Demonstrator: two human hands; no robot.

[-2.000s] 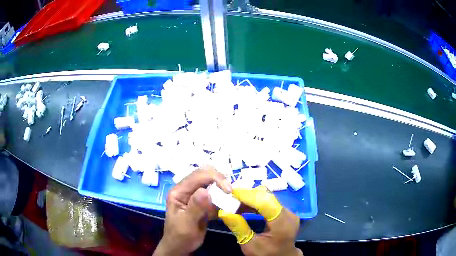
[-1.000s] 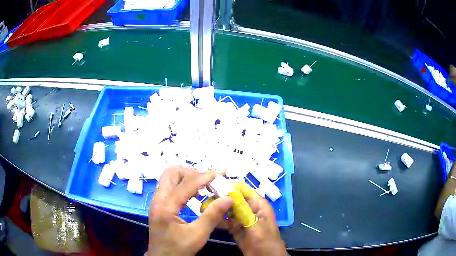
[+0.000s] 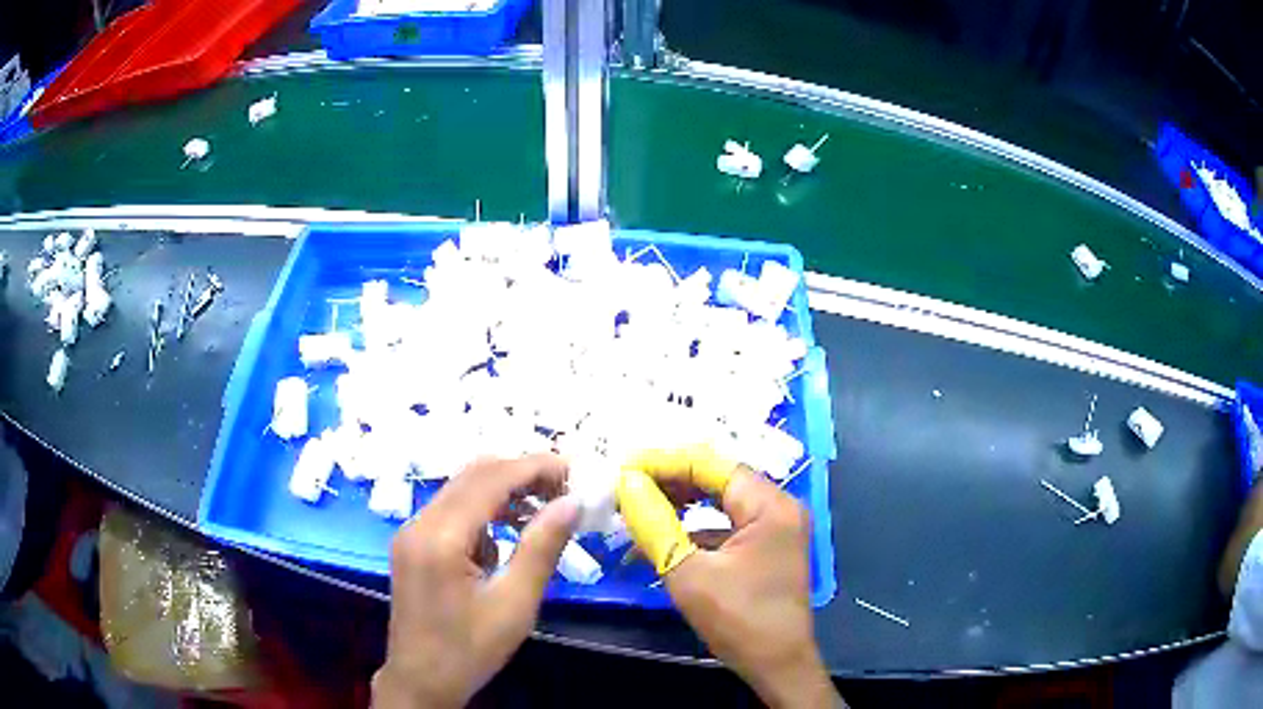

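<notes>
A blue tray [image 3: 238, 457] on the dark bench is heaped with overexposed white plastic parts [image 3: 485, 346], many with thin stems. My left hand [image 3: 478, 561] is bare and my right hand [image 3: 727, 533] wears yellow finger cots on thumb and finger. Both hands are over the tray's near edge, with a white part [image 3: 596, 496] pinched between their fingertips. Its outline blends into the bright heap behind, so its exact pose is unclear.
A green belt [image 3: 887, 208] with scattered white parts runs beyond a metal rail [image 3: 997, 337]. A silver post [image 3: 576, 111] stands behind the tray. Small white pieces [image 3: 69, 284] lie at left, stemmed parts [image 3: 1104, 500] at right. A person's arm [image 3: 1242, 554] shows at the right edge.
My hands have turned and spread slightly around the white part, the yellow-covered fingers now pointing up-left. Parts on the green belt have shifted left relative to the tray. The view has also shifted.
</notes>
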